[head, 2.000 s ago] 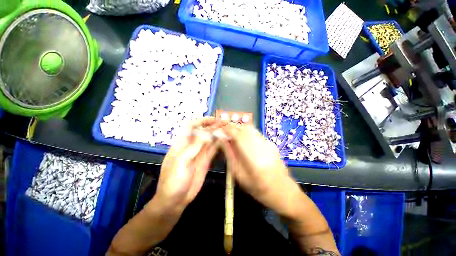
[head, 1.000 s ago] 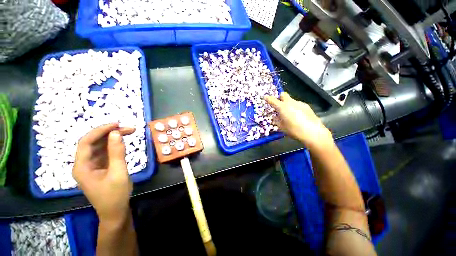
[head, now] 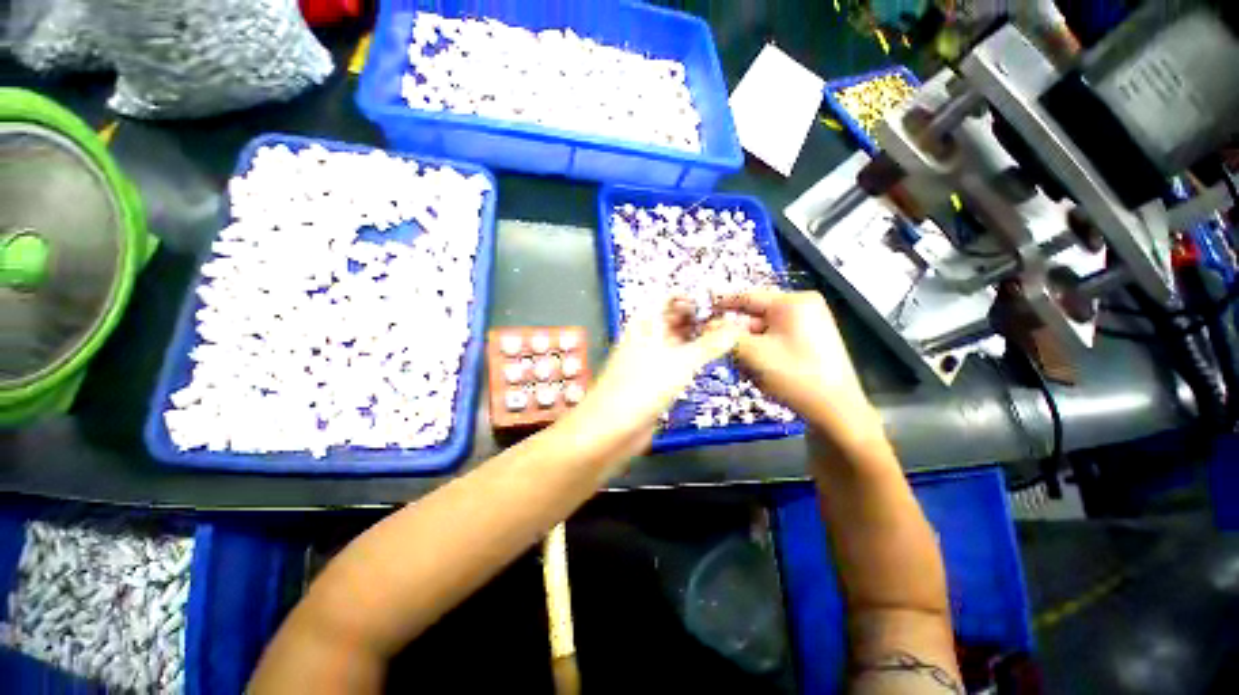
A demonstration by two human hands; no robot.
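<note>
My left hand and my right hand meet over the right parts tray. Their fingertips pinch small whitish and dark insert pieces; how many is too small to tell. The reddish-brown nine-hole fixture lies on the bench left of my left hand, with white round pieces in its holes. Its pale yellow handle points toward me, partly hidden by my left forearm. The left parts tray holds white plastic housings.
The rear bin holds white parts. A metal press stands at right, near a small tray of brass parts. A green fan and plastic bags are at left. Blue bins sit below the bench edge.
My left hand has moved right, from the left tray to the right tray, and joined my right hand. My right hand has turned inward with its fingertips on small pieces. The camera view has shifted.
</note>
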